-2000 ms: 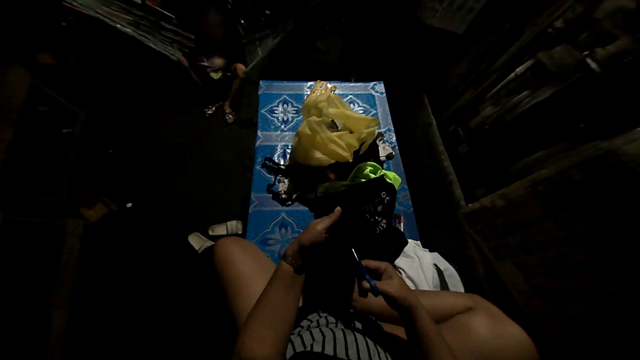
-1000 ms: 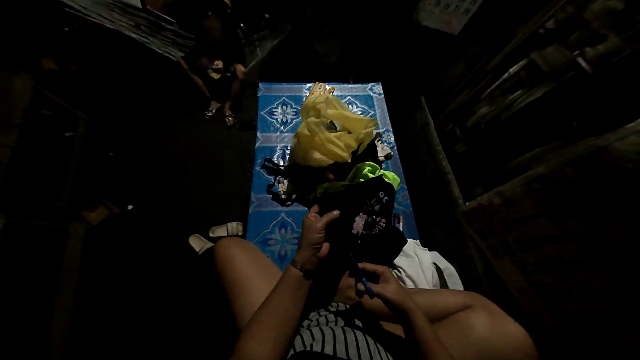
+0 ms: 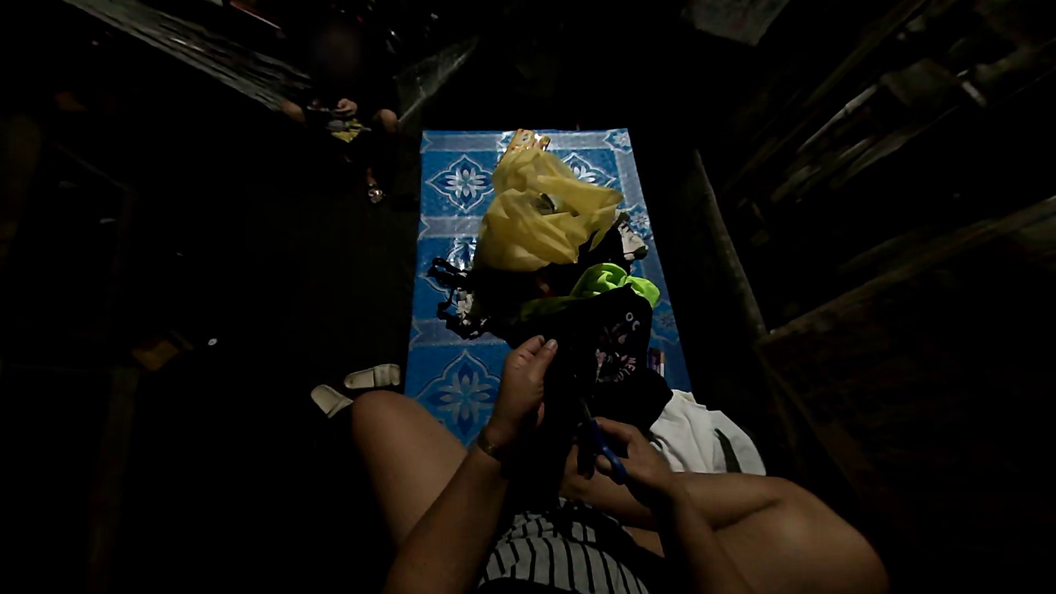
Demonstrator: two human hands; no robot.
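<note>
My left hand [image 3: 525,386] pinches dark fabric between thumb and fingers, over my lap. Close to its right, my right hand [image 3: 635,462] holds blue-handled scissors [image 3: 606,450], their blades pointing up and away against the cloth. Whether the blades are apart is hard to tell. The black printed garment [image 3: 619,355] spreads from my lap onto the table, with bright green fabric [image 3: 606,285] at its far side. A yellow plastic bag [image 3: 536,227] lies beyond that, on black cloth. White cloth [image 3: 701,437] lies to the right of my right hand.
A blue patterned table covering [image 3: 462,388] lies under the things. Dark straps with pale pieces [image 3: 462,305] are at its left. An orange packet [image 3: 526,142] lies at the far end. Pale slippers [image 3: 371,377] are on the floor at left. Another person [image 3: 346,124] sits at the far left.
My left hand went from a pinch to a more spread hold farther up the cloth, and now pinches again. The scissors have stayed in my right hand. The other person's legs have shifted.
</note>
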